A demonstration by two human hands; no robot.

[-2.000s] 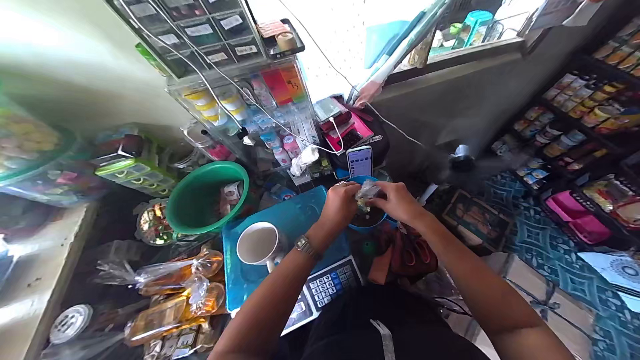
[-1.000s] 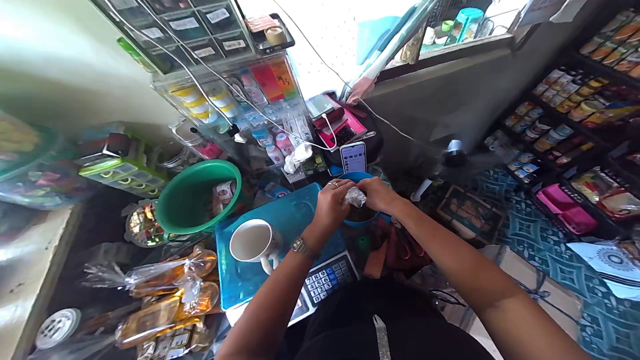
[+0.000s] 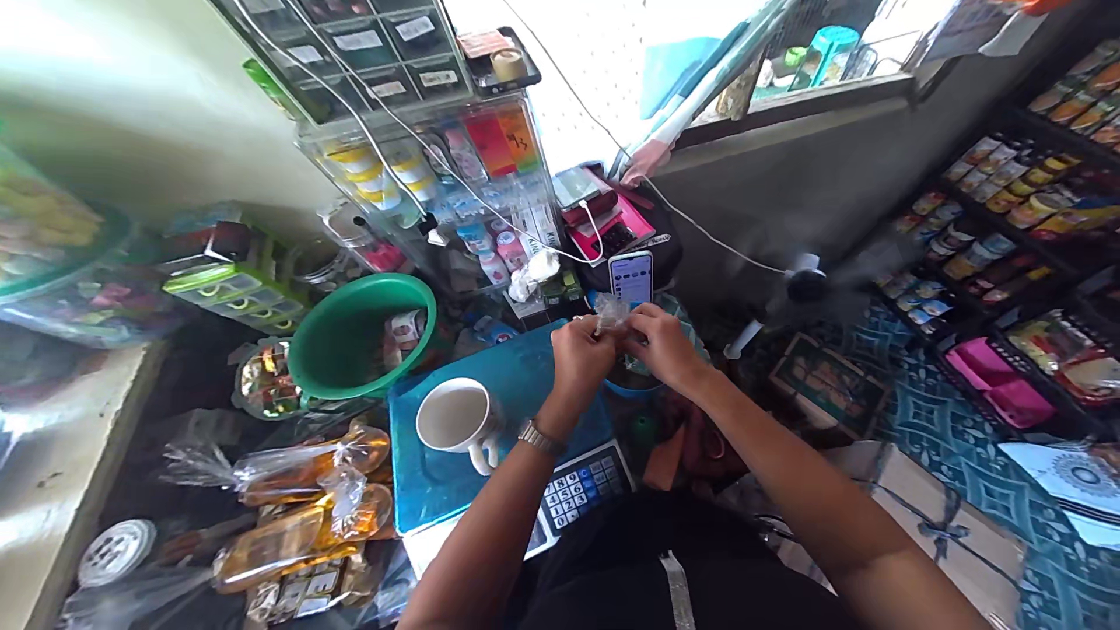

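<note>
My left hand and my right hand meet fingertip to fingertip, pinching the gathered top of a clear plastic bag between them. What the bag holds is hidden by my fingers. A blue container lies below my hands, partly covered by them. To the left, a white mug stands on the blue platform of a digital scale, whose keypad shows beside my left wrist. Just beyond my hands a lit phone leans upright.
A green basin holds a packet. Tied plastic bags of amber liquid lie at the lower left. A small fan stands right of my hands, near a tied cardboard box. Stocked shelves line the right; a white cable hangs behind the phone.
Both hands stay close together on the plastic bag, with the fingers shifting around its top. The mug remains on the scale.
</note>
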